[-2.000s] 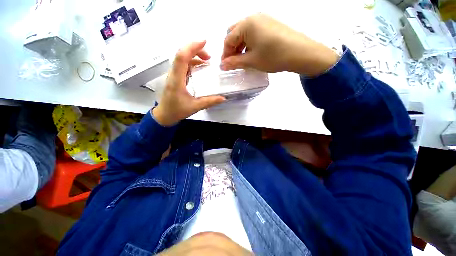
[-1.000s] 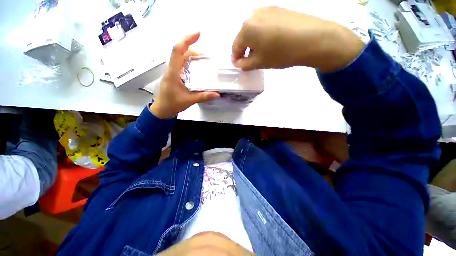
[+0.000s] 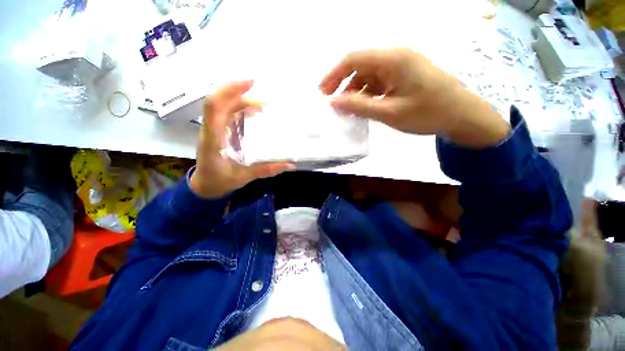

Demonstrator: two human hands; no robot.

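A white retail box point(image 3: 301, 134) lies level at the near edge of the table, its top face washed out by glare. My left hand point(image 3: 223, 140) grips its left end, with the thumb along the near side and the fingers at the far left corner. My right hand point(image 3: 404, 92) is over the box's right end. A thin white piece point(image 3: 348, 83) shows between its thumb and fingers; whether it is a flap or a loose piece I cannot tell.
White boxes, one with a dark purple picture point(image 3: 164, 42), lie left on the table point(image 3: 41, 127). A thin ring point(image 3: 118, 104) and clear plastic are further left. Small white pieces point(image 3: 504, 65) and stacked white boxes point(image 3: 572, 51) are right. A red stool point(image 3: 86, 257) and yellow bag point(image 3: 109, 188) are below.
Both hands and the box have moved nearer to me. My right hand has turned, its fingers spread wider, and a thin white piece now shows between them. A blurred arm appears at the right edge.
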